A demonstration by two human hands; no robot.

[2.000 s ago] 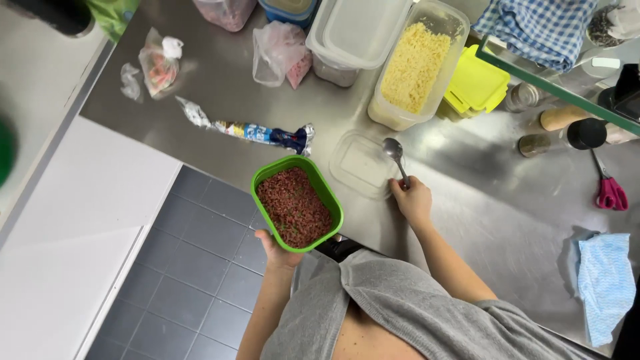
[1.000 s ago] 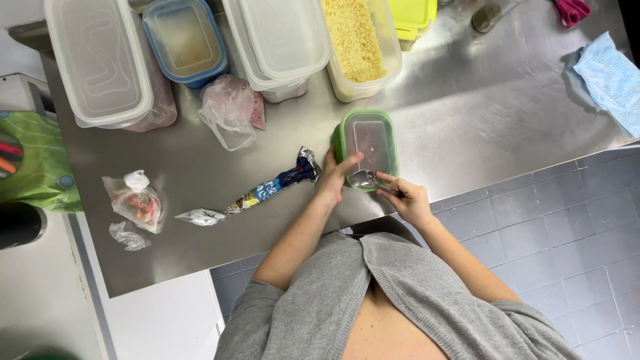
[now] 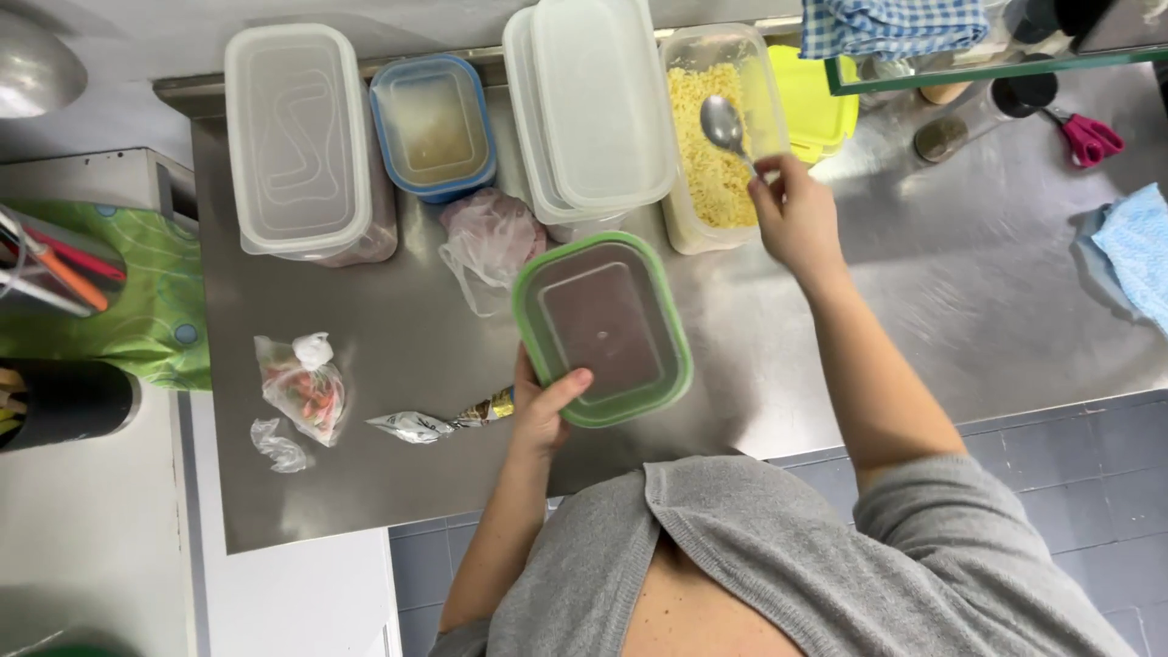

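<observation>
My left hand [image 3: 546, 406] grips the green plastic container [image 3: 604, 328] by its near left edge, thumb on top. A translucent lid covers it, and a dark reddish content shows dimly through. In my right hand [image 3: 798, 219] is a metal spoon [image 3: 723, 123], held by its handle over an uncovered clear tub [image 3: 680, 228] of grated yellow cheese [image 3: 693, 173]. The spoon's bowl looks empty; whether it touches the cheese I cannot tell. Partly hidden behind my left hand lies a twisted foil wrapper [image 3: 484, 408].
Lidded tubs [image 3: 297, 137], a blue-rimmed container [image 3: 433, 123] and a plastic bag [image 3: 493, 237] line the steel counter's back. Small bags [image 3: 306, 388] lie left. A yellow lid [image 3: 812, 100], glass shelf edge [image 3: 995, 68], spice jar [image 3: 944, 137], pink-handled scissors [image 3: 1090, 139] and blue cloth [image 3: 1141, 246] are right.
The green container, uncovered two seconds ago, now has its lid on and is raised in my left hand. My right hand has moved with the spoon from the container to above the cheese tub.
</observation>
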